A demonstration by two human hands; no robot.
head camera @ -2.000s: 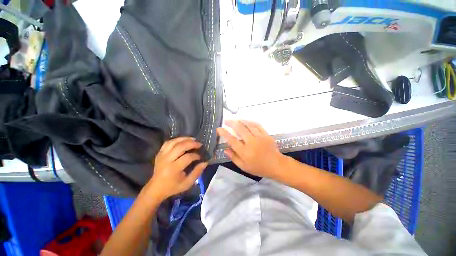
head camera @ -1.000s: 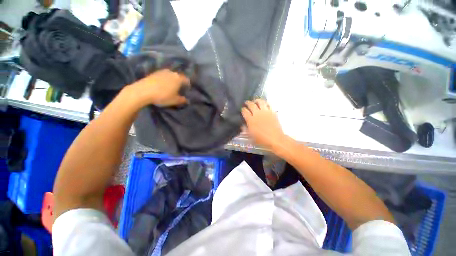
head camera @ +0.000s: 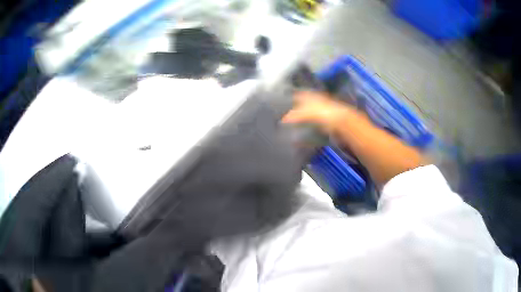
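The frame is strongly blurred. A large dark grey garment piece stretches diagonally from the lower left, over the table edge and my lap, up to my right hand. My right hand is at the garment's upper right end and appears to grip the cloth; its fingers are smeared. Only a small skin-toned patch shows at the lower left edge, perhaps part of my left hand or arm, and what it does is hidden.
The white table lies beyond the garment, with the blurred sewing machine at upper left. A dark folded piece lies beside the machine. A blue crate stands below at right, on the grey floor.
The view has swung to the right. The garment has moved from left of the machine to across my lap and the table edge. My left hand has almost left the picture.
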